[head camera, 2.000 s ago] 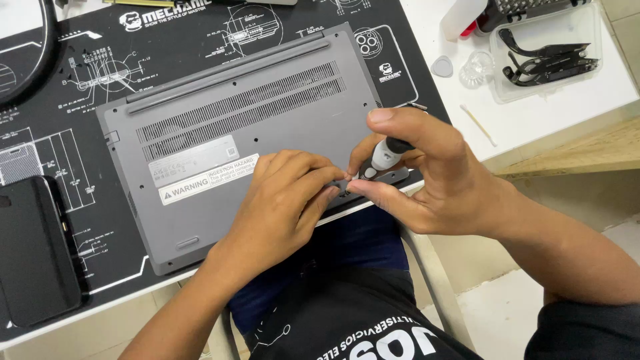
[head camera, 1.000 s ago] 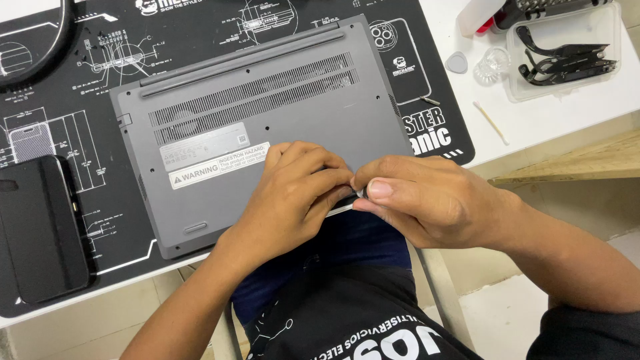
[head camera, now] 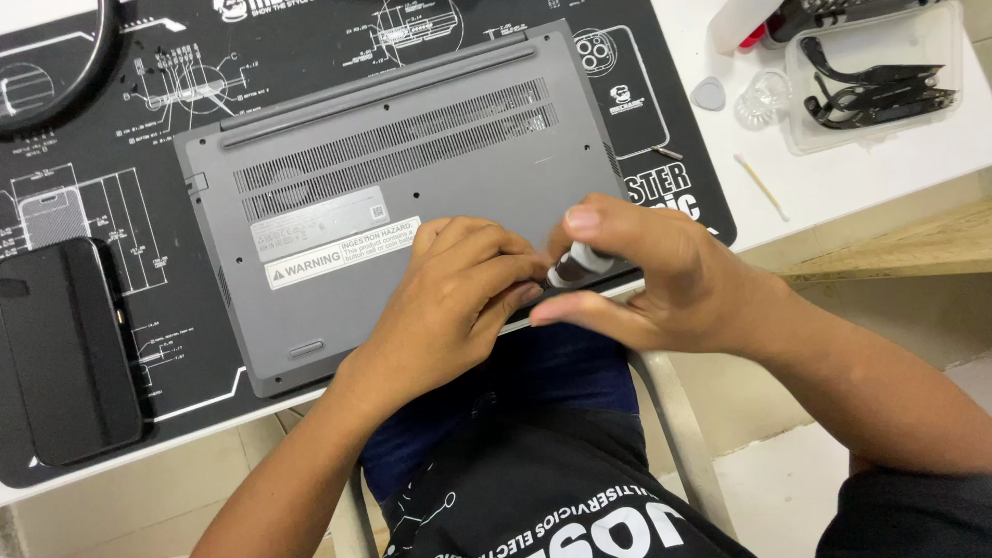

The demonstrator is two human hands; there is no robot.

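A grey laptop (head camera: pixel 480 186) lies bottom side up on a black printed work mat (head camera: pixel 194 310), with vents, screw holes and a warning sticker (head camera: pixel 341 256) showing. My left hand (head camera: pixel 457 294) rests near the laptop's front edge, its fingertips pinched together beside the tip of a screwdriver. Whether something small is between them is hidden. The screwdriver (head camera: pixel 577 263), grey and black, stands at the laptop's near right part, among the fingers of my right hand (head camera: pixel 643 279). Thumb and forefinger of that hand are spread around its handle, and the forefinger looks blurred.
A black phone (head camera: pixel 70 349) lies on the mat at left, below a black ring-shaped frame (head camera: pixel 108 70). On the white table at right are a clear plastic box (head camera: pixel 876 132) with black tweezers-like tools, a grey pick (head camera: pixel 708 94) and a cotton swab (head camera: pixel 761 186). A small metal bit (head camera: pixel 667 153) lies nearby.
My right hand's fingers were closed over the screwdriver one second ago and are now spread around it. My left hand has stayed beside the tip. The view has shifted slightly.
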